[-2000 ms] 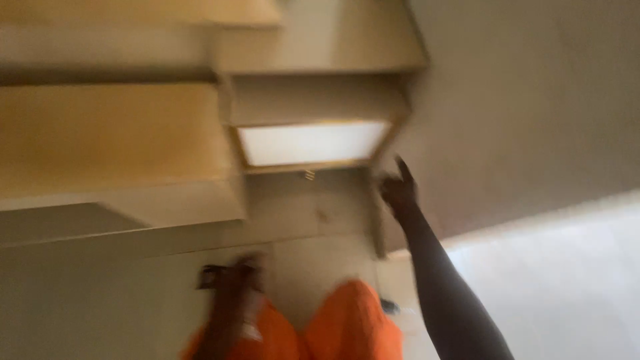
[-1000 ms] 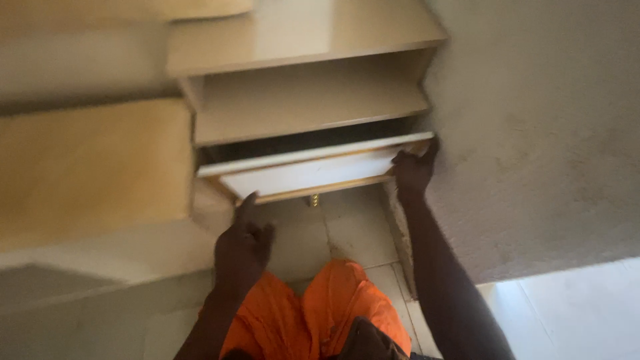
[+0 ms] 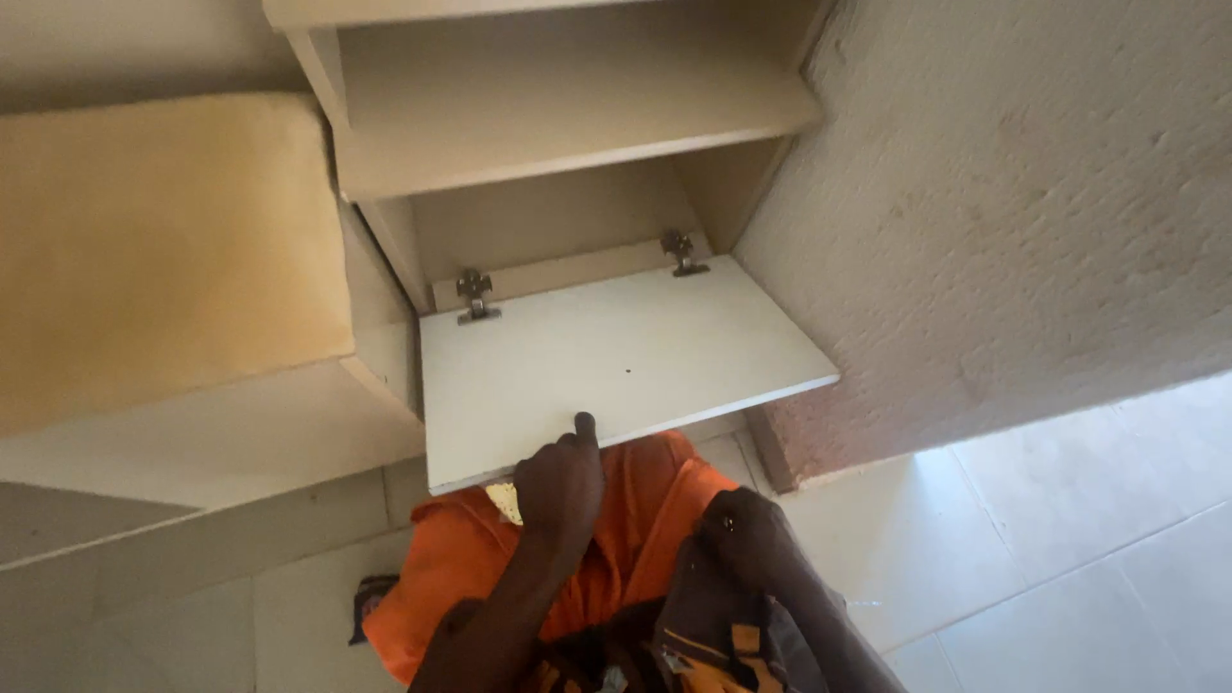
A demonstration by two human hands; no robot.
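A white flap door [image 3: 654,337] of a low cabinet is folded down on two metal concealed hinges [image 3: 476,296], its inner face up. My left hand [image 3: 563,476] grips the door's front edge, thumb on top and fingers curled beneath. Over my right thigh, my right hand [image 3: 746,534] is curled at the top of a dark bag with orange trim [image 3: 717,616]; a small shiny thing shows at its fingers, too small to name. What the right fingers hold is hidden.
Above the flap is an open cabinet shelf [image 3: 577,144]. A yellowish-topped unit [image 3: 173,260] stands at left, a rough plastered wall [image 3: 1011,192] at right. A dark object [image 3: 373,604] lies on the tiled floor [image 3: 1020,539] beside my left knee.
The flap door has swung down from nearly closed to lying open. My right hand has left its right edge and come back to the bag; my left hand now grips its front edge.
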